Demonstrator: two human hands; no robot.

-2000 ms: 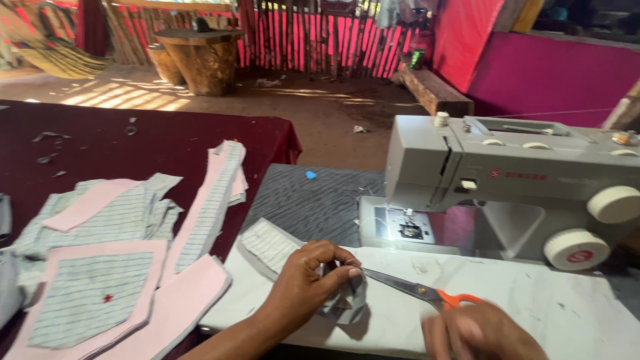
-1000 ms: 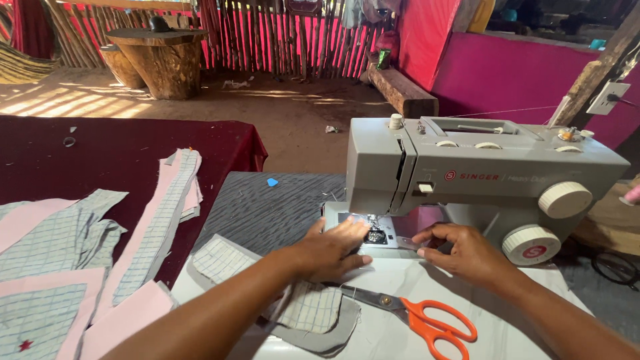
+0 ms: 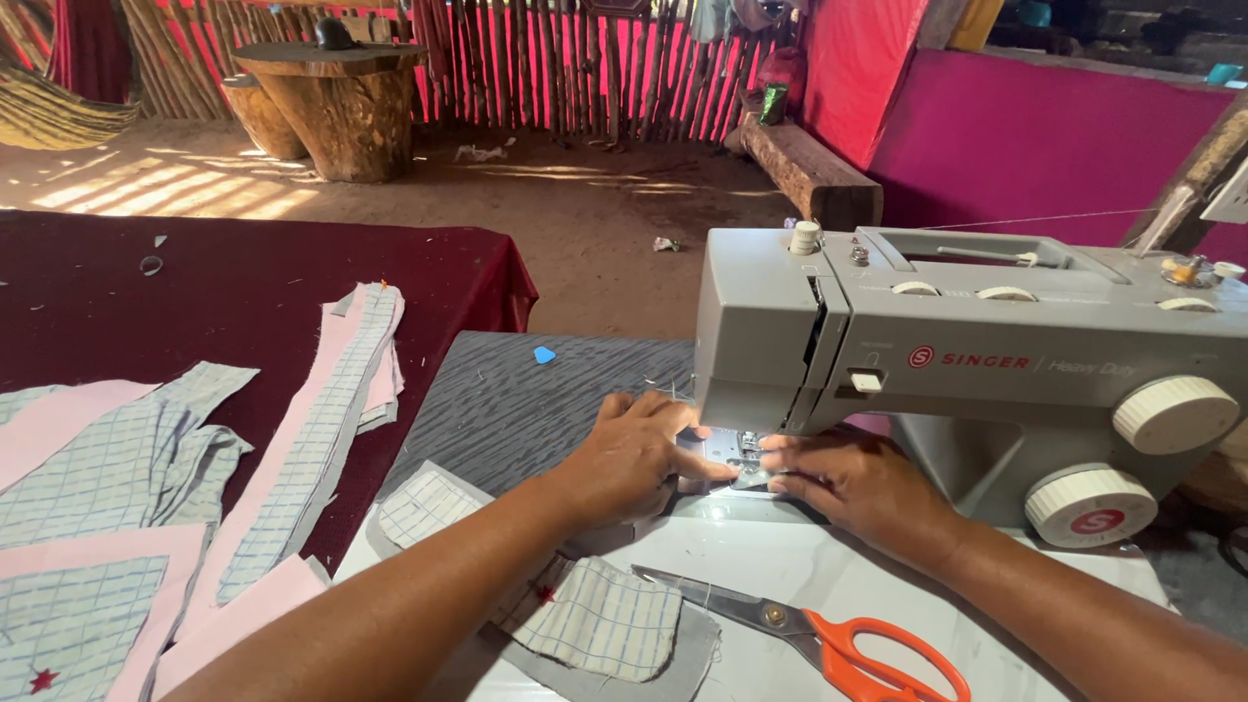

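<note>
A grey Singer sewing machine (image 3: 965, 341) stands at the right with its lamp lit. My left hand (image 3: 639, 458) reaches to the left side of its needle plate (image 3: 723, 450), fingertips on the plate near the presser foot. From the right, my right hand (image 3: 853, 478) has thumb and fingers close together at the same spot; whether either hand pinches something small is unclear. Orange-handled scissors (image 3: 829, 634) lie on the white surface below my hands. Beside them is a checked fabric piece on grey backing (image 3: 609, 614), partly under my left forearm; its other end (image 3: 424, 507) shows beyond the arm.
Pink and checked fabric pieces (image 3: 322, 429) lie on a dark red cloth-covered table (image 3: 195, 322) at the left. A small blue piece (image 3: 544, 355) rests on the dark patterned surface. Farther back are a log bench (image 3: 819, 175) and a tree-trunk table (image 3: 361, 117).
Two seconds ago my left hand was at the fabric and my right hand by the scissors. The scissors now lie released, and both hands are at the needle area, where they were one second ago.
</note>
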